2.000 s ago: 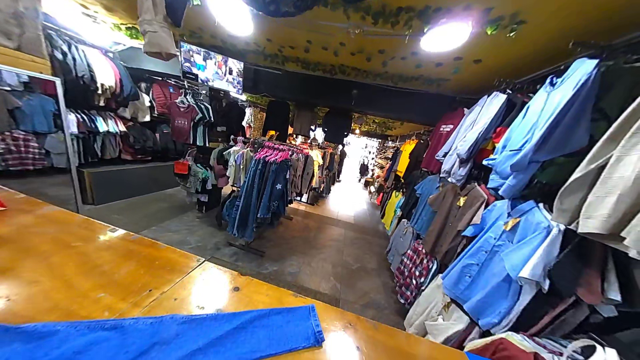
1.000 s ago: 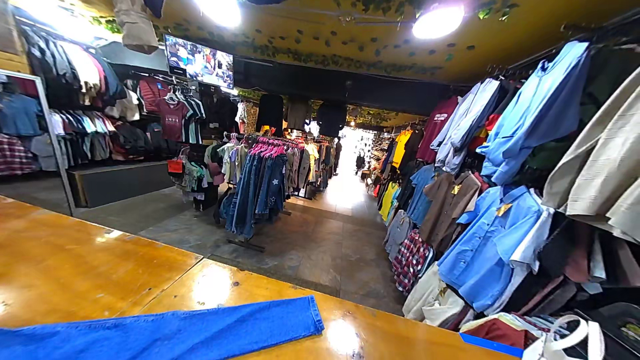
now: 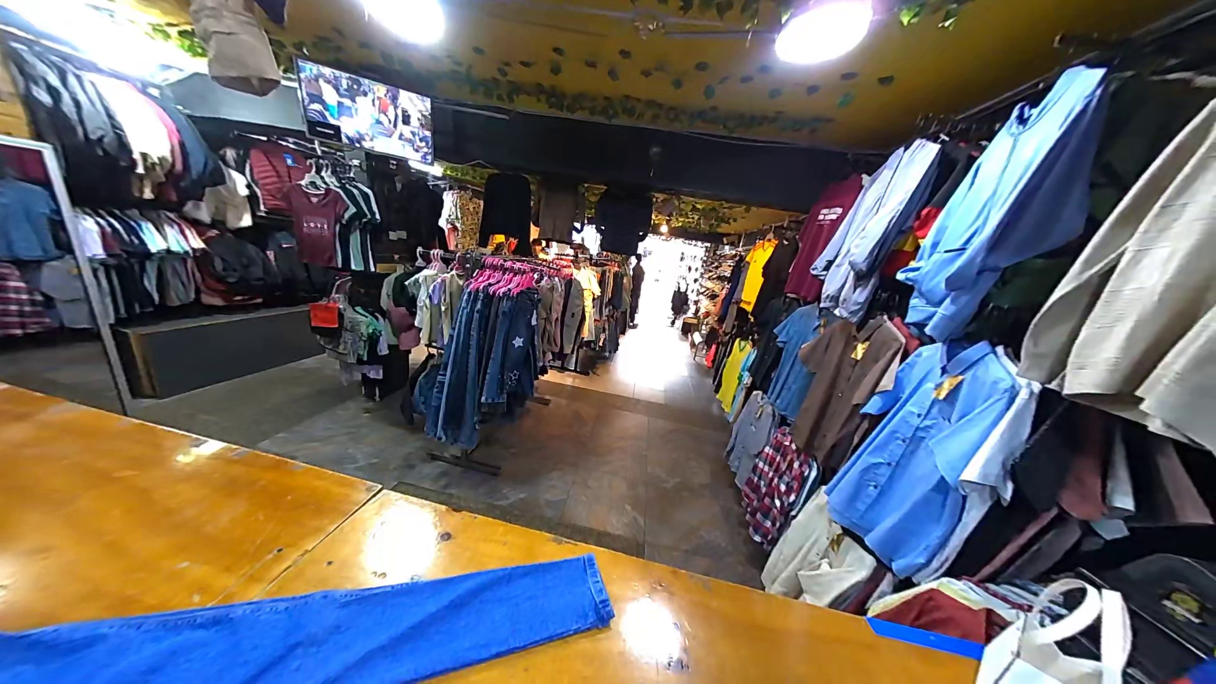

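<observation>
Neither my left hand nor my right hand shows in the head view. A leg of blue denim jeans (image 3: 380, 622) lies flat along the near side of a glossy wooden counter (image 3: 180, 513), its hem toward the middle. The rest of the garment runs out of view at the lower left. At the lower right, a white bag with looped handles (image 3: 1054, 646) stands by the counter's end, beside a blue-edged container (image 3: 926, 636) with folded cloth in it.
Beyond the counter, a rack of jeans on pink hangers (image 3: 484, 361) stands on the tiled floor (image 3: 608, 475). Shirts, among them a light blue shirt (image 3: 931, 446), hang along the right wall. A mirror frame (image 3: 85, 275) and a dark bench (image 3: 223, 351) are at the left.
The view has shifted slightly, bringing more of the white bag and the blue-edged container into sight. The jeans leg stays on the counter.
</observation>
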